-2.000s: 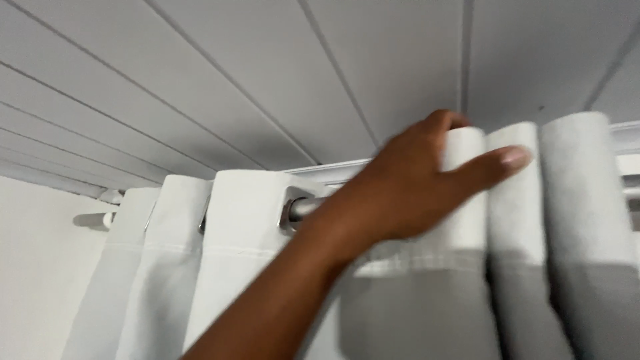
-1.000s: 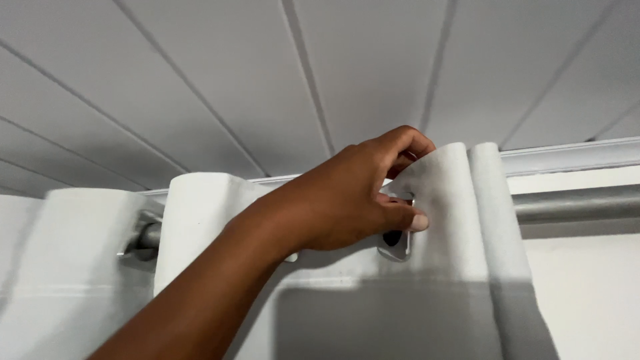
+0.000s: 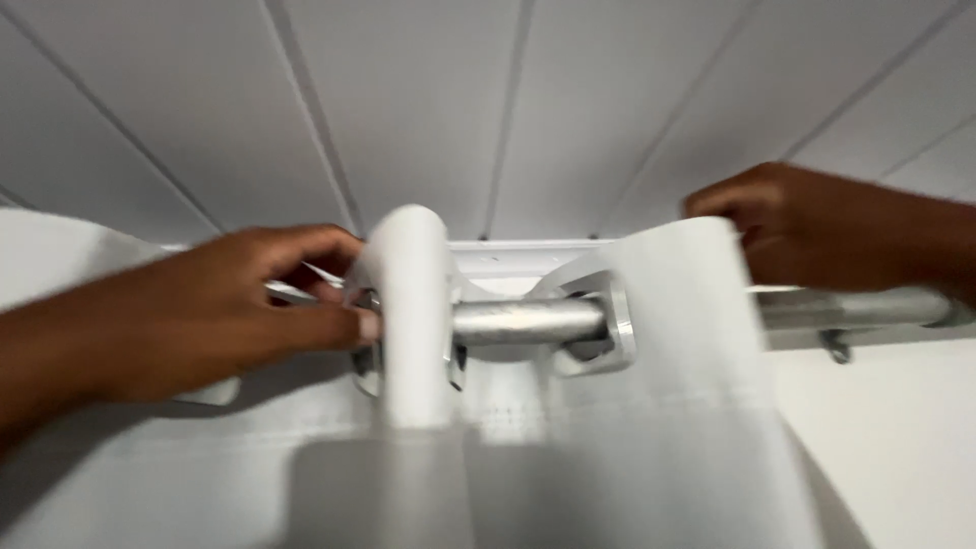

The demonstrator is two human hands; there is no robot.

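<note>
A white curtain [image 3: 671,328] hangs in folds from a metal curtain rod [image 3: 526,320], which passes through its grommets. My left hand [image 3: 252,305] pinches the curtain's top edge beside a narrow fold, its thumb by a grommet and its fingers partly behind the cloth. One squarish silver grommet [image 3: 621,328] shows on the rod between that fold and the curtain's right part. My right hand [image 3: 793,229] is above the rod at the curtain's right top edge, with curled fingers partly hidden behind the cloth; whether it grips the cloth is unclear.
A grey panelled ceiling [image 3: 427,99] lies close above both hands. White trim [image 3: 534,252] runs behind the rod. A small dark hook or bracket [image 3: 837,345] hangs below the rod's right part, before a pale wall [image 3: 900,427].
My right hand has come into view at the right. My left hand still touches the curtain's top. The view has shifted, and the rod's right part with the small hook now shows.
</note>
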